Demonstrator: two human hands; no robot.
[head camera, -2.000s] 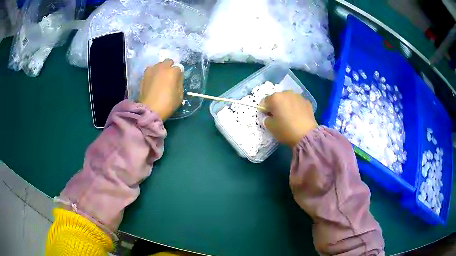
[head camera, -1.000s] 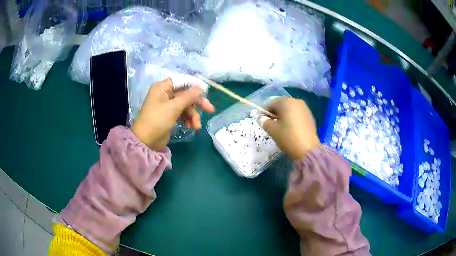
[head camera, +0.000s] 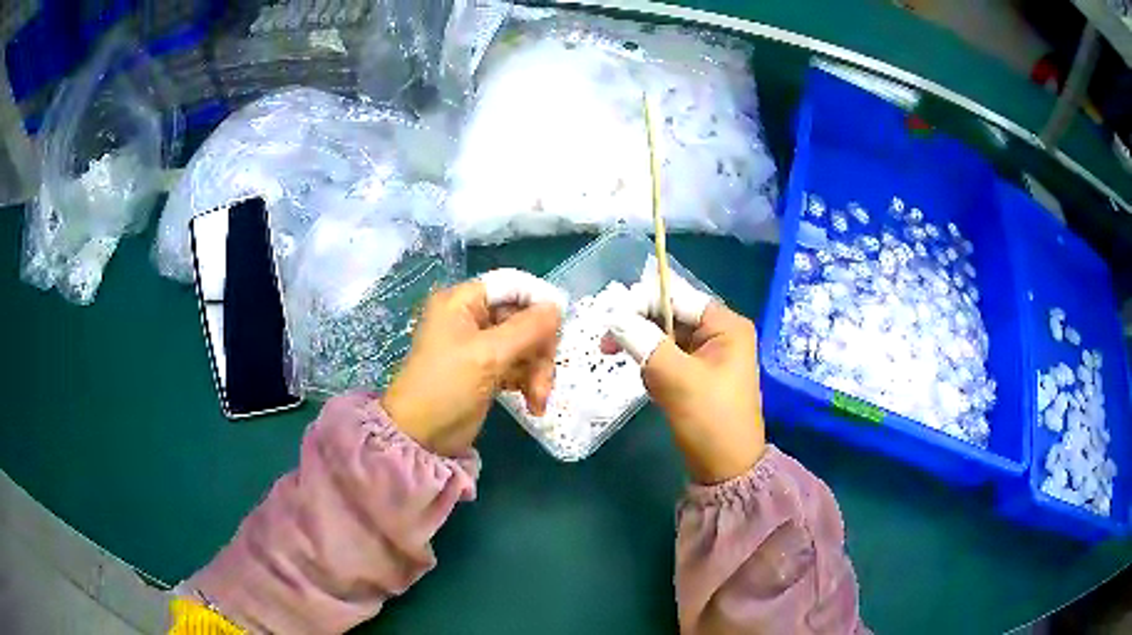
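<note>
My right hand (head camera: 701, 372) is over the right side of the clear plastic tub and grips a thin pale stick (head camera: 657, 186), which points up and away. White wraps cover its thumb and forefinger. My left hand (head camera: 478, 354) is over the tub's left edge, its white-wrapped forefinger and thumb bent close together. Whether it pinches a tiny part cannot be told. The clear plastic tub (head camera: 575, 454) holds small white parts (head camera: 583, 385) with dark spots. An open poly bag of clear parts (head camera: 360, 329) lies left of my left hand.
A smartphone (head camera: 255, 310) lies at the left. A large poly bag of white parts (head camera: 559, 137) is behind the tub. A small poly bag (head camera: 87, 223) is far left. Two blue bins, the nearer (head camera: 906, 453) and a second (head camera: 1086, 521), hold small whitish pieces at the right.
My left hand has moved from the open bag to the tub, nearer my right hand. The stick has swung from pointing left to pointing up and away. The camera view has shifted.
</note>
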